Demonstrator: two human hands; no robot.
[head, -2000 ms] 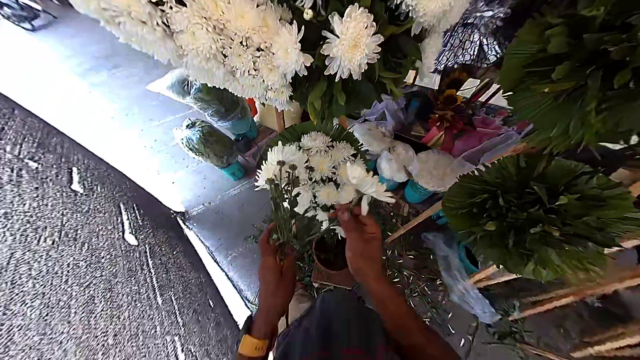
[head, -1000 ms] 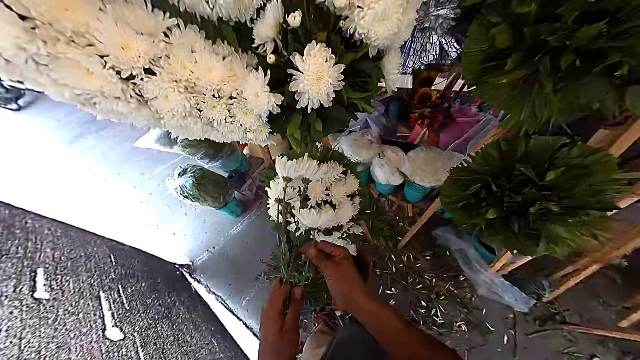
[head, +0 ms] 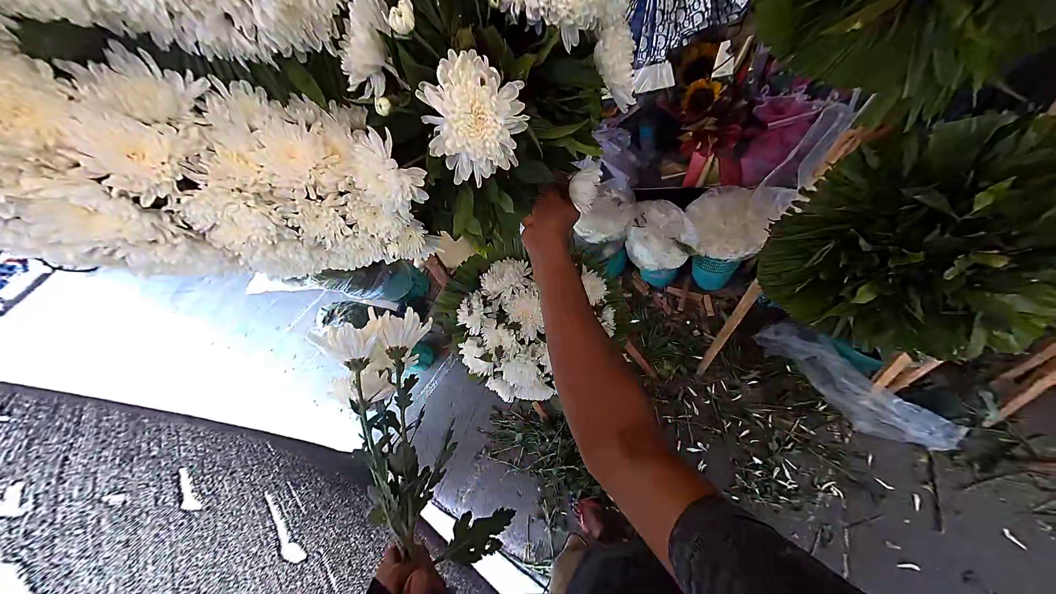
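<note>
My left hand (head: 410, 569) grips the lower stems of a small bunch of white chrysanthemums (head: 375, 338) at the lower centre-left, with green leaves along the stems. My right arm stretches up and forward, and my right hand (head: 551, 216) is at the dark green foliage beside a white chrysanthemum bloom (head: 585, 186); whether its fingers hold that flower's stem cannot be told. Beneath my forearm stands a round arrangement of white chrysanthemums (head: 520, 330) edged with green leaves, partly hidden by the arm.
Large white chrysanthemum arrangements (head: 280, 165) fill the upper left. Wrapped white flowers (head: 730, 221) stand in teal containers behind. Round leaf arrangements (head: 916, 239) on wooden legs are at the right. Clear plastic (head: 862, 388) and cut greenery (head: 775, 454) lie on the ground. A road (head: 165, 503) borders the left.
My right hand has moved from the flower stems near my lap up and forward to the foliage. My left hand now holds its bunch lower and to the left, apart from the round arrangement.
</note>
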